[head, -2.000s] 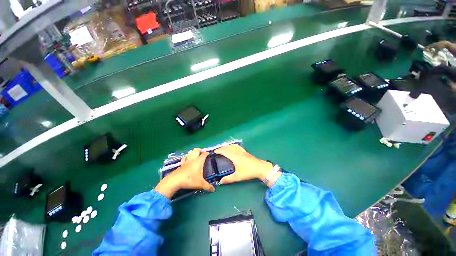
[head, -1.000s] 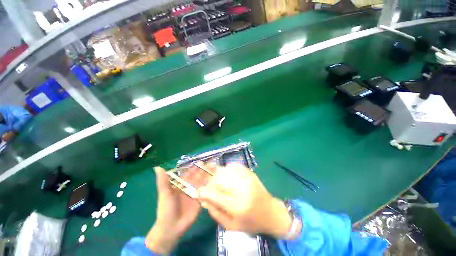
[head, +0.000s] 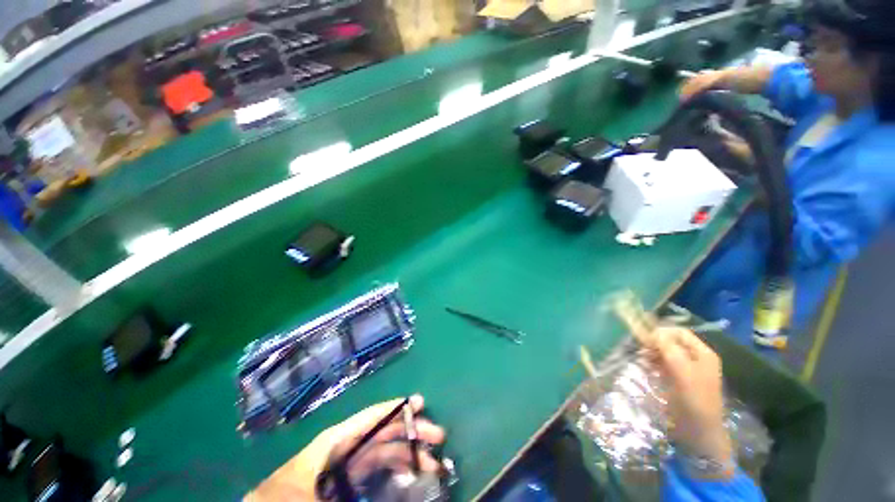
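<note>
My left hand (head: 339,453), cut off by the bottom edge, holds a thin black front panel (head: 369,441) with a see-through window. My right hand (head: 687,377) is blurred, out to the right over the waste bin. A blurred pale brownish film (head: 628,312) is at its fingertips. A clear crinkly panel tray (head: 326,355) with several black panels lies on the bench beyond my left hand. Dark tweezers (head: 485,325) lie right of the tray.
The olive-green bin (head: 775,397) holds shiny film scraps. A white box (head: 667,191) and several black display units (head: 577,201) stand at the upper right. More units stand at left. A person in blue sits at right, near a black hose (head: 770,167).
The view has swung right. My right hand has moved from beside my left hand out over the bin. My left hand now shows the thin black panel. The unit at the bottom is out of view.
</note>
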